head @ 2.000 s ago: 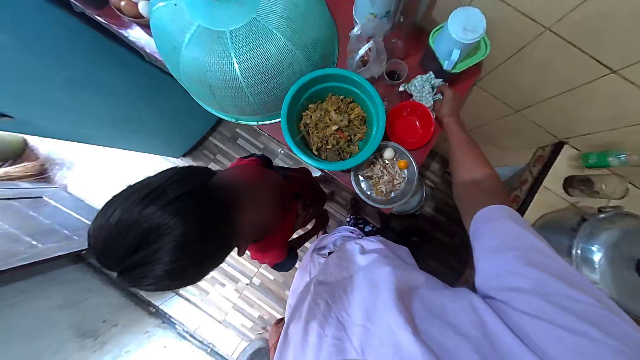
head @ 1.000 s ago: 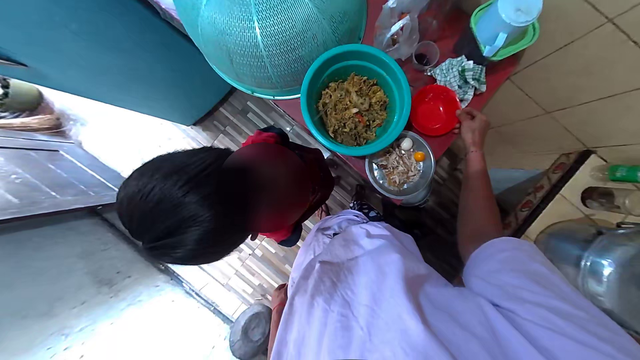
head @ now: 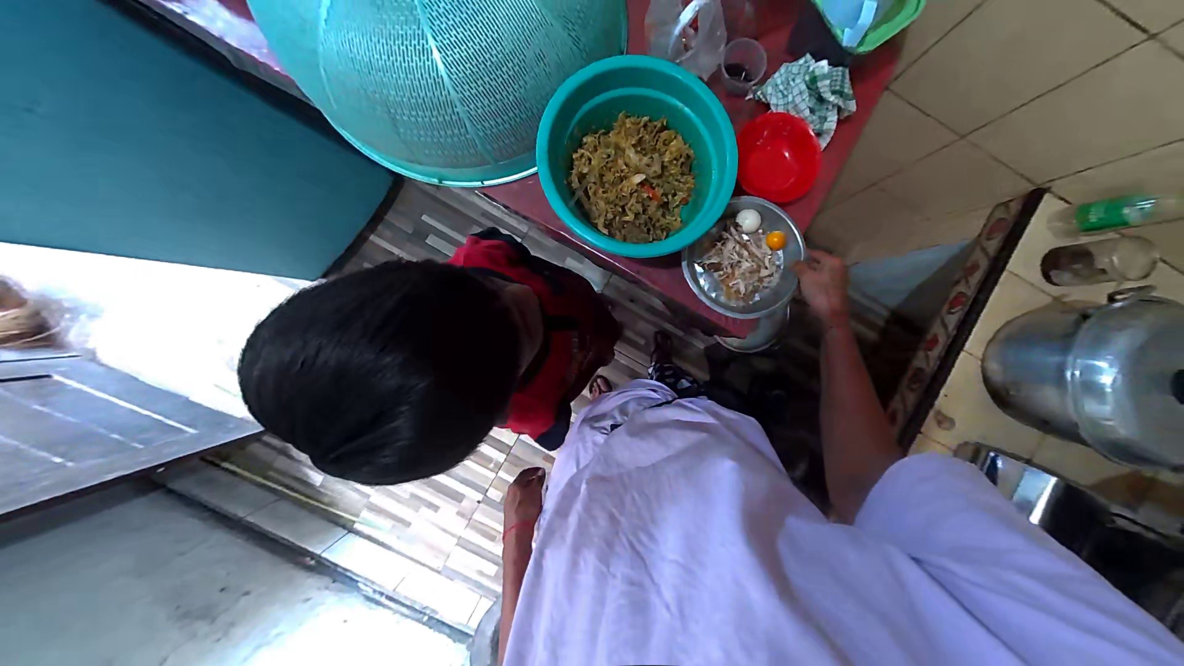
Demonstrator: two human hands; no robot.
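My right hand (head: 821, 280) is at the rim of a metal plate (head: 700, 277), its fingers curled at the edge. On the plate lie shredded food (head: 743, 263), a whitish egg (head: 748, 220) and a small orange-yellow item (head: 775, 240). Left of the plate is a green plastic basin (head: 558, 153) of mixed cooked vegetables (head: 638, 176). A red bowl (head: 779, 157) stands just behind the plate, with a checked cloth (head: 807, 92) beside it. My left hand (head: 524, 490) hangs low beside my shirt; its fingers are partly hidden, and nothing shows in it.
A person (head: 388, 370) in red stands close on the left, near the red table (head: 638, 270). A large teal mesh food cover (head: 462, 83) is at the back. A plastic cup (head: 743, 65) and bag stand behind the basin. A metal pot (head: 1110, 375) and bottles are on the right counter.
My right hand has moved from the checked cloth, past the red bowl's edge, to the metal plate's rim. My left hand shows more fully now. The view has shifted.
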